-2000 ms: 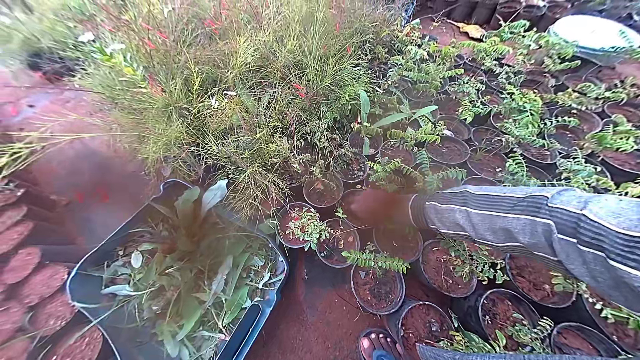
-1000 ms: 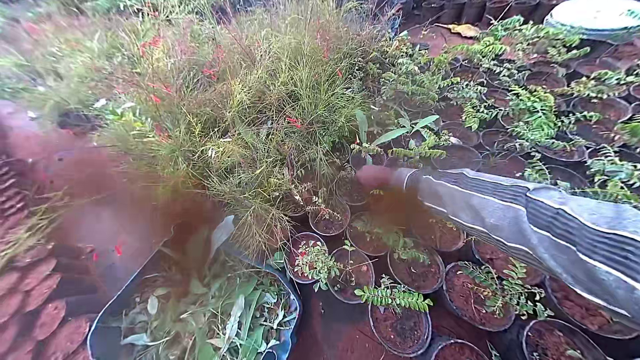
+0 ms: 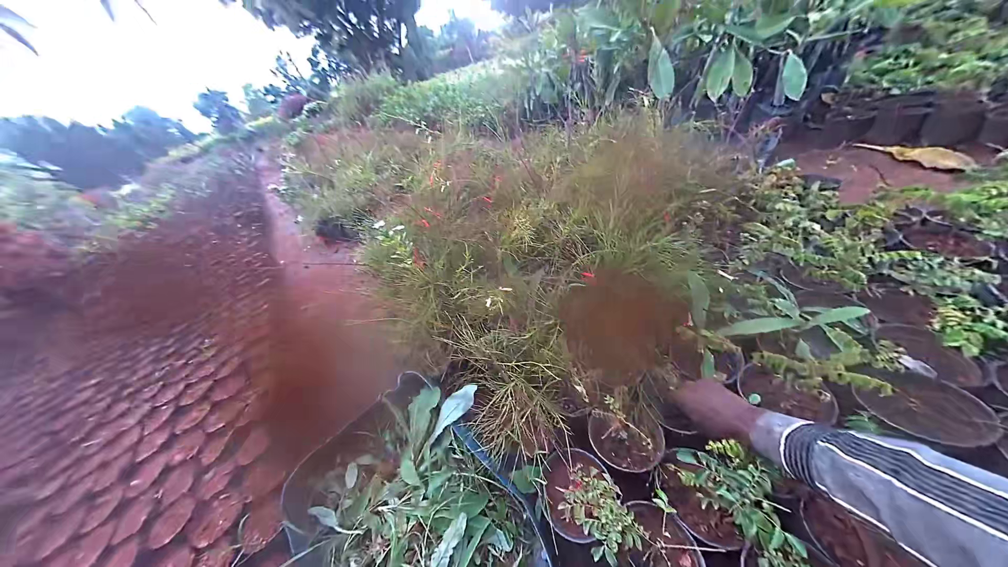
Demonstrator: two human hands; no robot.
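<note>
My right hand, below a grey sleeve with dark stripes, reaches in from the right among black nursery pots. Its fingers are hidden by blur and foliage, so what they touch cannot be told. Close by on its left is a soil-filled pot with a small seedling. Wispy green plants with red flowers rise beyond the hand. A dark tub at the bottom holds pulled leaves and grass. My left hand is not in view.
Many soil-filled pots stand in rows at the left, beside a red earth path. Potted seedlings crowd the right side. A yellow dry leaf lies at the upper right. Brown smudges blur parts of the view.
The view has tilted up and turned left, bringing in the path and sky. My right arm still reaches in from the right among the pots.
</note>
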